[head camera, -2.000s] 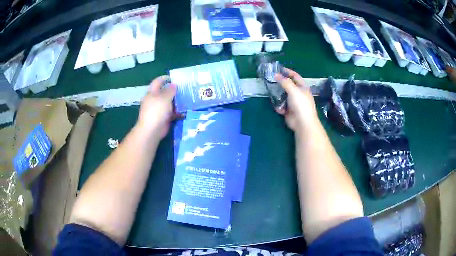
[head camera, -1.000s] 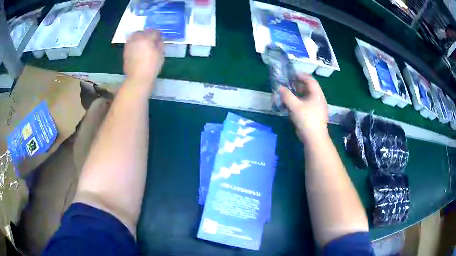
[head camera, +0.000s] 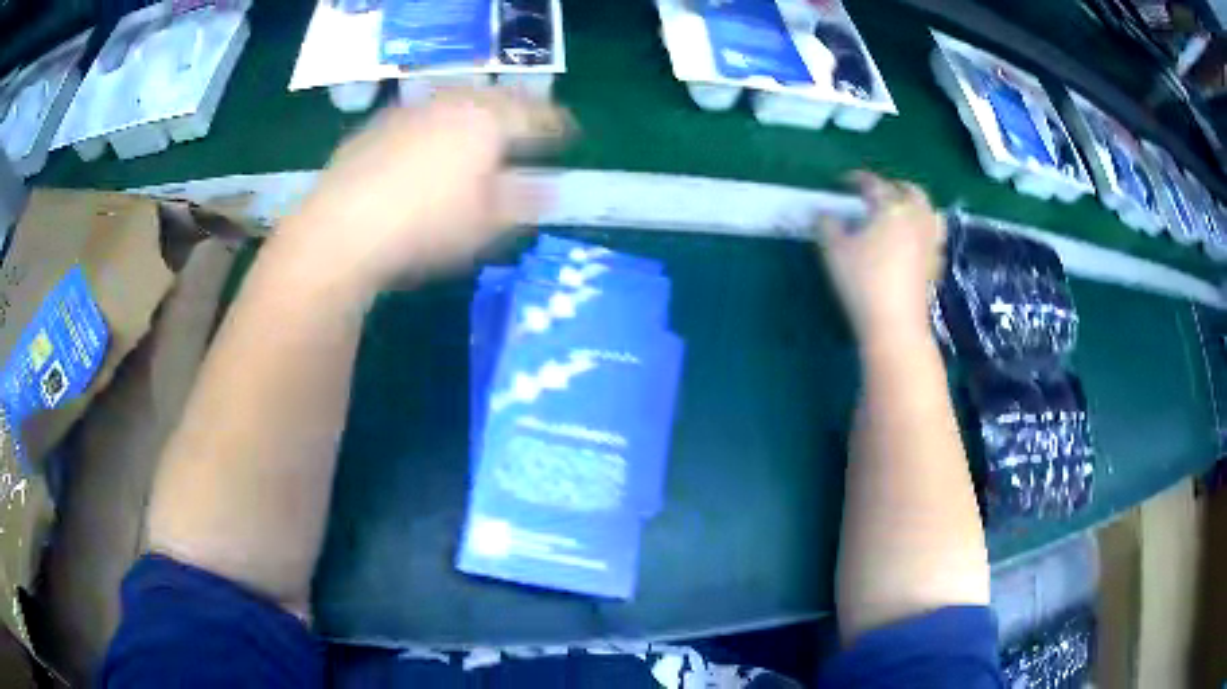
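A loose stack of blue cards (head camera: 572, 431) lies on the dark green work surface in front of me. My left hand (head camera: 444, 175) is blurred, above the whitish edge strip; whether it holds anything cannot be told. My right hand (head camera: 881, 242) is at the strip beside the bundles of bagged black parts (head camera: 1016, 296); its fingers are apart and nothing shows in it. The nearest white tray (head camera: 357, 61), past my left hand, bears a blue card and a black part.
More white trays (head camera: 781, 61) stand in a row on the green conveyor. A torn brown carton (head camera: 108, 256) with a blue card on its flap is at the left. An open carton (head camera: 1144, 592) with black bundles is below the bench at the lower right.
The black part has left my right hand, and one now lies on the tray past my left hand. My left hand has moved down and right, off that tray. My right hand has moved right to the bundles.
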